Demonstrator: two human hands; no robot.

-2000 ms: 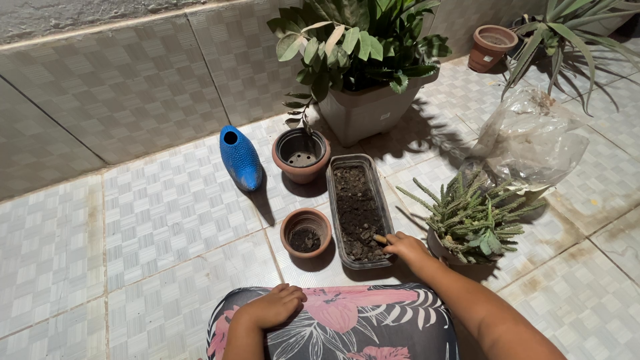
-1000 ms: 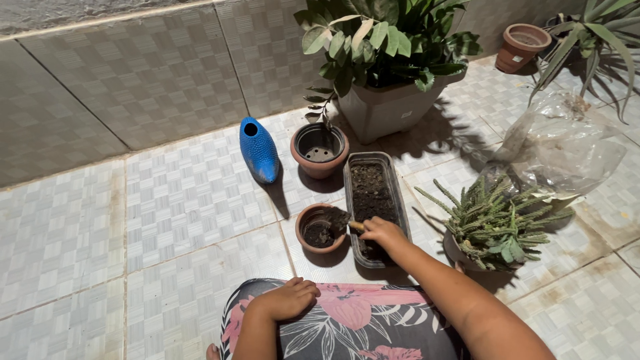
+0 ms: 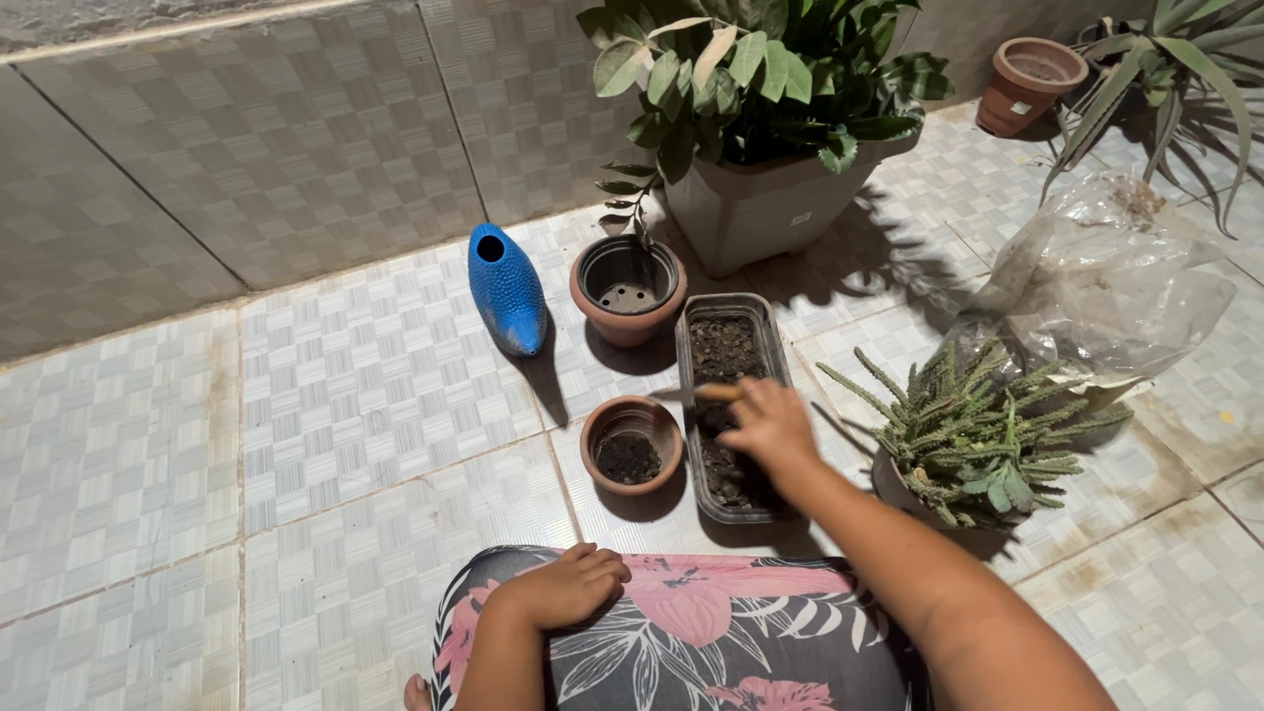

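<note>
My right hand (image 3: 772,425) grips the wooden handle of a small trowel (image 3: 719,392) above a clear plastic tray (image 3: 782,367) of dark soil. The tool's metal end points left, between the tray and a small terracotta pot (image 3: 591,444) with some soil in its bottom. My left hand (image 3: 573,590) lies on the floral cloth over my lap, holding nothing, fingers close together. Behind the small pot stands another terracotta pot (image 3: 632,329) with a black plastic pot (image 3: 628,267) inside it; holes show in its base.
A blue textured watering vessel (image 3: 506,291) stands at left. Behind the tray is a large grey planter (image 3: 755,212) with a leafy plant. A potted cactus-like succulent (image 3: 987,434) and a clear plastic bag (image 3: 1106,286) lie right. A terracotta pot (image 3: 1022,94) and a spiky-leaved plant (image 3: 1165,59) are farther back.
My right hand went from the tray's near end to the small pot's edge, then back over the tray. The small pot appears to hold more soil than two seconds ago. My left hand stays put.
</note>
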